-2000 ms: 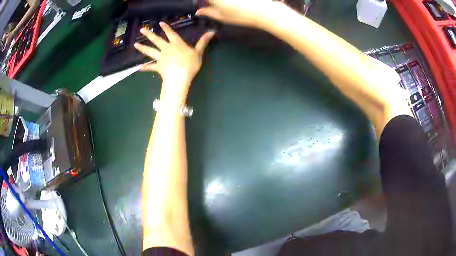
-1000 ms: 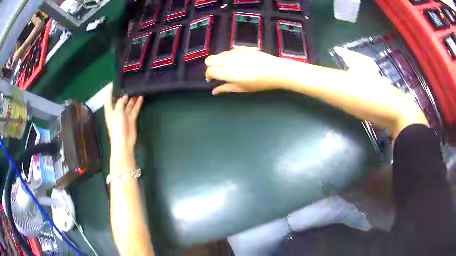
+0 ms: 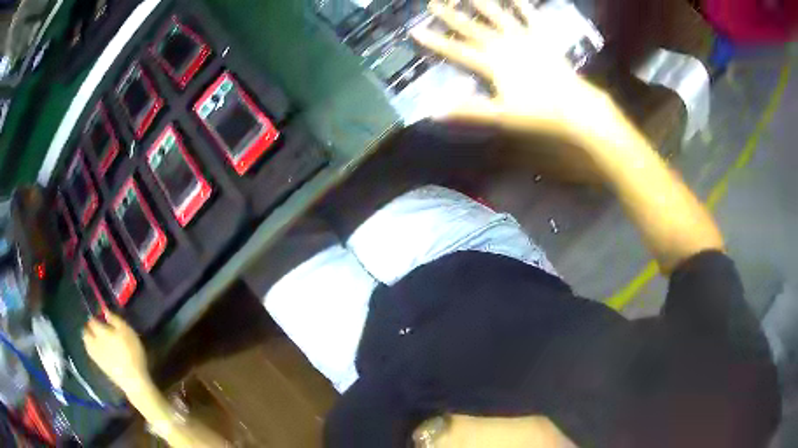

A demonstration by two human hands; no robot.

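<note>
The black work tray [image 3: 229,223] lies tilted across the upper left, along the bench edge. It holds two rows of red-rimmed units with dark screens, such as the near unit [image 3: 236,122]. My left hand [image 3: 116,348] is at the tray's lower left corner, its fingers bent at the rim beside an end unit; whether it grips anything is unclear. My right hand [image 3: 525,74] is spread, bright and blurred, over the clear blister tray [image 3: 385,44] at the top, with no object visible in it.
A brown cardboard box [image 3: 262,394] is below the bench edge. The wearer's light trousers [image 3: 429,227] are beside the bench. Grey floor with a yellow line [image 3: 744,157] is at right. A red object [image 3: 757,17] is at top right. A blue cable [image 3: 44,376] is at far left.
The view has swung right and down. The black tray now lies close along the bench edge. My right hand has left it and is spread over the clear tray; my left hand stays at its corner.
</note>
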